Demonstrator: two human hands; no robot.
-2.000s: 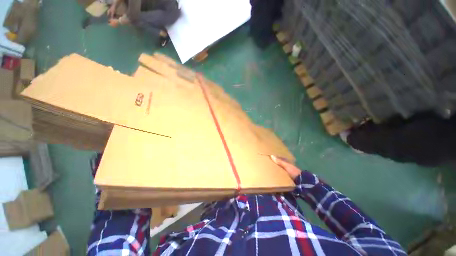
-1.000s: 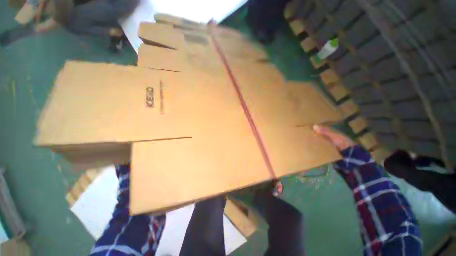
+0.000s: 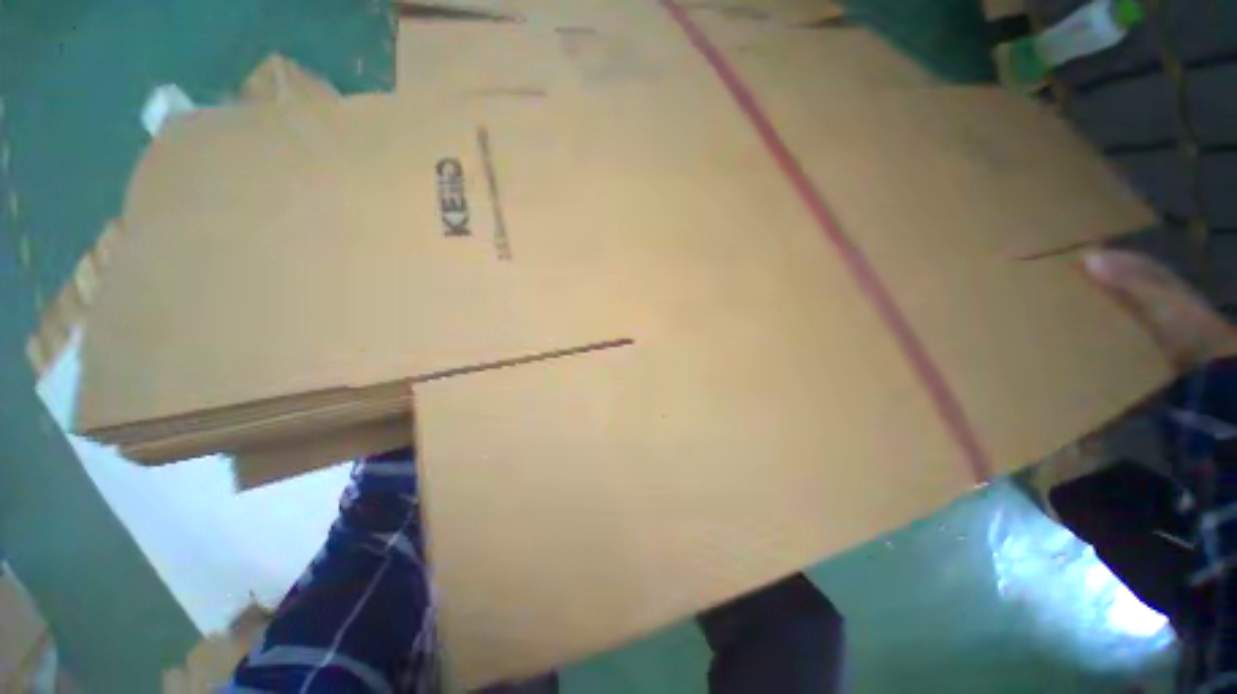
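Note:
A large bundle of carton blanks (image 3: 678, 447) fills most of the view, tilted, with dark print at its left part. A red strap (image 3: 848, 251) runs across its right half. My right hand (image 3: 1160, 298) holds the bundle's right edge, thumb on top at a slot, fingers hidden below. My left sleeve goes under the bundle's left part; my left hand is hidden beneath it.
A white-topped board (image 3: 204, 522) with tan edges lies at the lower left, partly under the bundle. Grey wrapped goods (image 3: 1133, 149) stand at the upper right, with a green-and-white object (image 3: 1085, 41) beside them. Clear plastic film (image 3: 1078, 569) lies at the lower right. My dark-clothed legs show below.
The bundle has come closer and appears larger, shifting over the white-topped board at the left. The seated person and white sheet at the top have left the view. My right hand still holds the right edge.

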